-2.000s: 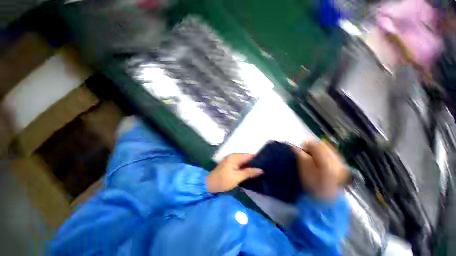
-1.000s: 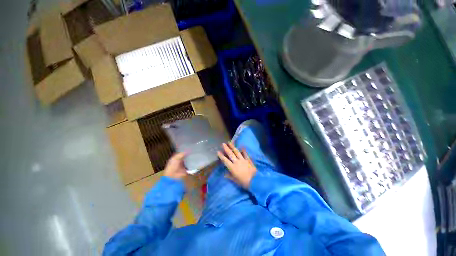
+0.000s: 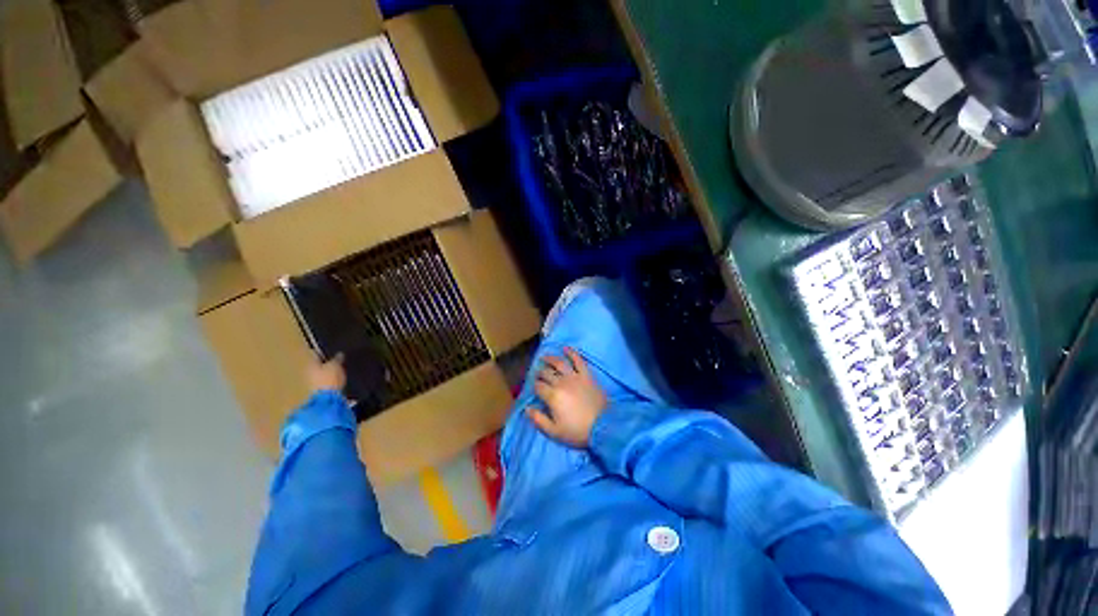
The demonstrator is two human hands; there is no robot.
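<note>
A dark tablet unit [image 3: 340, 335] stands tilted in the left end of the divided carton [image 3: 421, 421], beside its close upright slots. My left hand [image 3: 328, 372] is at the unit's near edge with fingers on it; part of the hand is hidden by the unit and the carton wall. My right hand [image 3: 571, 400] rests on my blue-clothed thigh, fingers a little apart, holding nothing.
A second carton [image 3: 349, 199] with white ribbed contents [image 3: 319, 126] lies beyond. Blue bins [image 3: 520, 157] hold dark, shiny pieces. The green bench [image 3: 765, 315] at right bears a grey dispenser [image 3: 807, 126], a blister tray [image 3: 921, 349] and a white sheet [image 3: 981, 517]. Red cloth [image 3: 489, 472] lies below.
The unit has moved from above my lap and the carton's edge into the carton's left end, with my left hand. My right hand has come off it onto my thigh.
</note>
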